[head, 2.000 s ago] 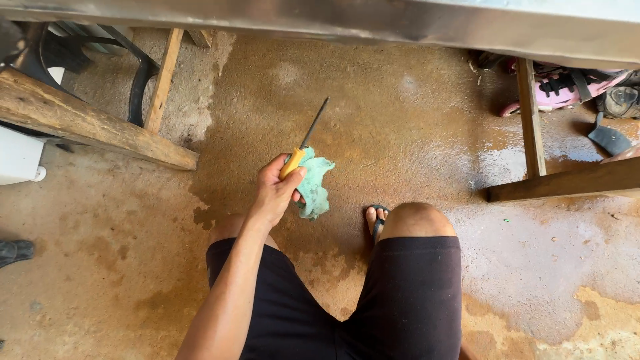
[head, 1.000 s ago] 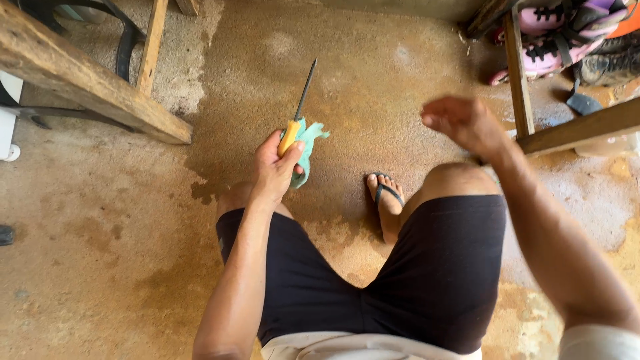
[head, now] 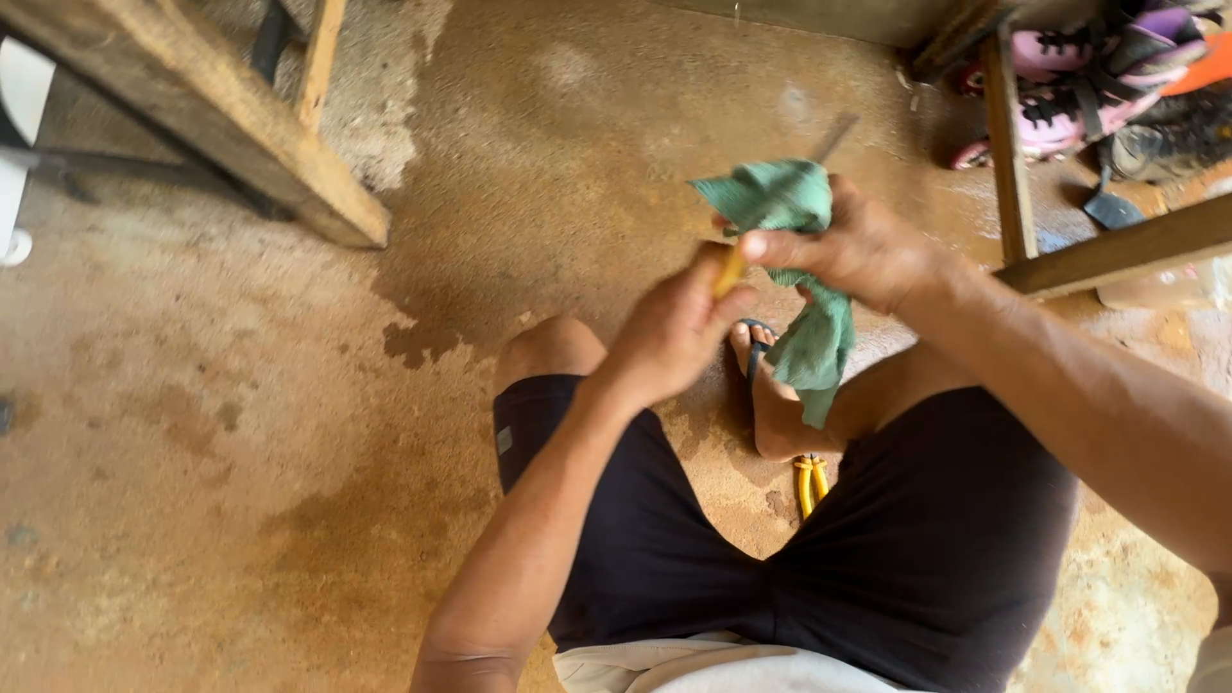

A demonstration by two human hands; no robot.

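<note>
My left hand [head: 674, 322] grips the yellow handle of a screwdriver [head: 731, 269], whose thin metal shaft points up and to the right and looks blurred. My right hand [head: 861, 245] holds a green cloth [head: 784, 197] around the shaft, its thumb close to the handle's front end. One end of the cloth hangs below that hand, over my sandalled foot [head: 770, 404]. Between my legs, yellow-handled pliers [head: 810, 484] lie on the floor, partly hidden by my thigh.
Wooden table legs and beams [head: 289, 144] stand at the upper left, with others [head: 1011, 154] at the right. Pink roller skates [head: 1068, 111], a dark shoe [head: 1169, 144] and a small dark blade-like tool [head: 1114, 207] are behind the right beam. The concrete floor [head: 192, 433] has damp patches.
My right hand, raised apart at the right one second ago, has come to the screwdriver and now holds the green cloth around its shaft. The cloth was bunched at my left hand before.
</note>
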